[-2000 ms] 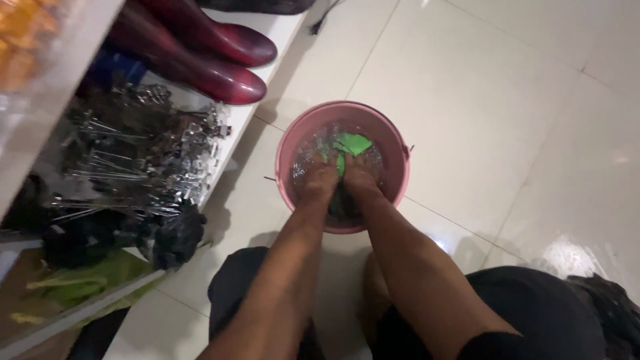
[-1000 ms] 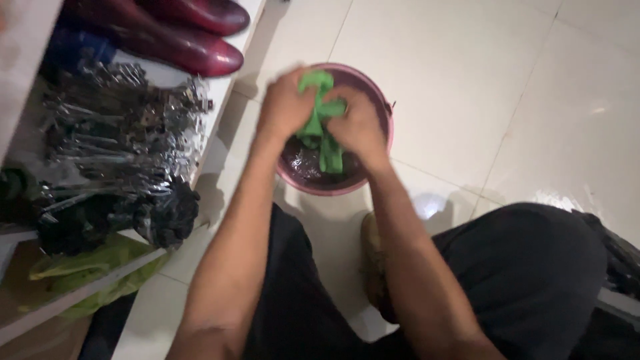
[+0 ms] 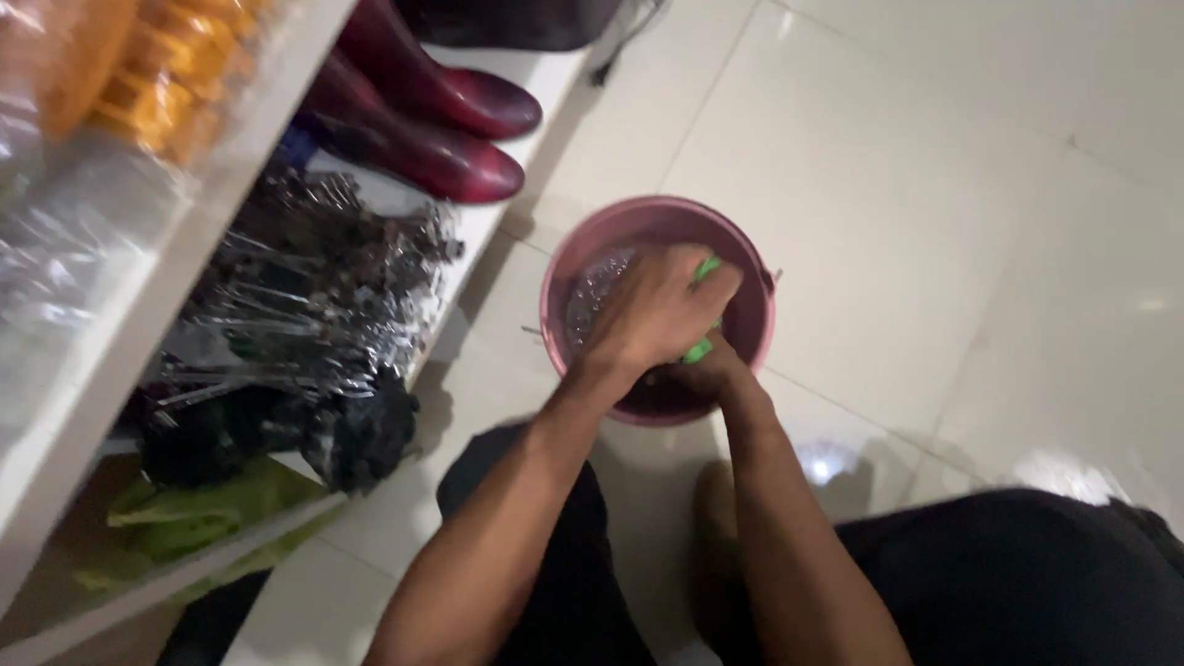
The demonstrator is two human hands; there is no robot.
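Observation:
A pink plastic bucket [image 3: 566, 242] stands on the floor with sudsy water [image 3: 597, 287] inside. Over its middle, my left hand [image 3: 657, 301] is closed round a wet green cloth [image 3: 697, 351], of which only small parts show between the hands. My right hand [image 3: 712, 370] is lower and mostly hidden behind the left; it grips the lower part of the same cloth, close against the left hand.
To the left is a white shelf unit [image 3: 199, 250]. It holds dark red boots [image 3: 481, 171], metal clip hangers [image 3: 305, 277], black plastic bags [image 3: 361, 435] and a yellow-green bag [image 3: 213, 518]. Glossy tiles [image 3: 888, 203] surround the bucket; my dark-trousered knees [image 3: 1008, 573] flank my forearms.
Two seconds ago both hands were down in the water with the green cloth. One second ago they held it bunched above the bucket; now they are closed tightly round it, left over right.

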